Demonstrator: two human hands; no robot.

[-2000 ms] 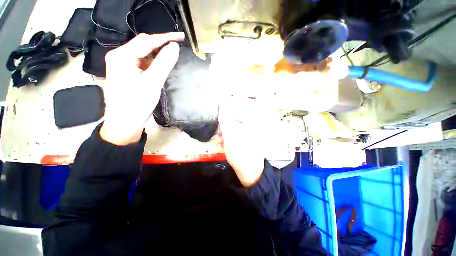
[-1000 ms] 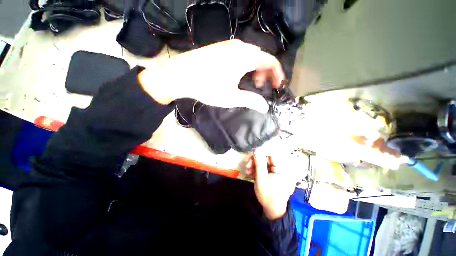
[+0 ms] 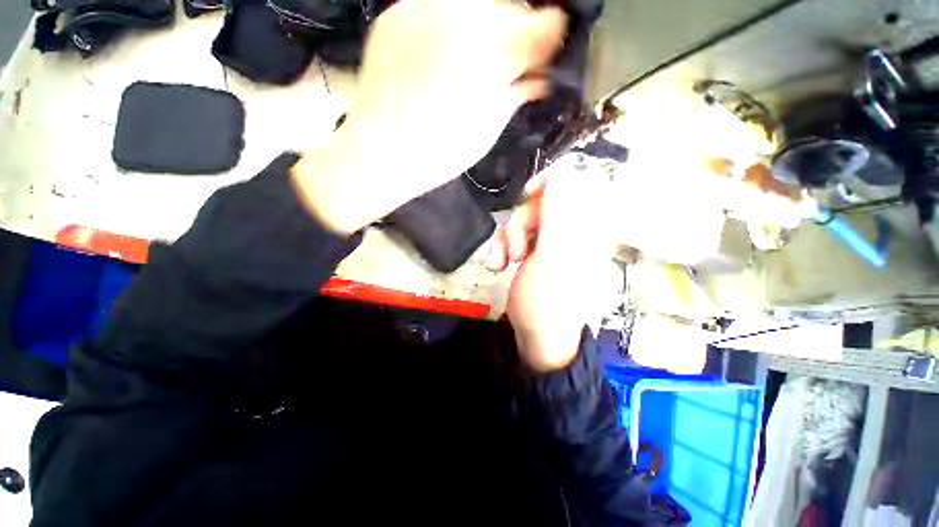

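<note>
A black pouch in work lies near the table's front edge, left of the sewing machine's overexposed needle area. My left hand reaches over it from the left, fingers bent over black fabric behind it; the glare hides what the fingertips touch. My right hand is at the pouch's right side, fingers curled beside its edge; whether they pinch it is unclear. A flat black pouch panel lies on the table at the left. The needle and presser foot are lost in glare.
Part-sewn black pouches are heaped behind my left hand. Black side bands lie at the far left. The pale machine head fills the upper right, with a blue hose. A blue crate stands below right. The table has a red-orange front edge.
The view has swung right and shifted. My left hand has moved from above the pouch towards the heap behind it. The pouch lies flatter, and my right hand is closer to its edge.
</note>
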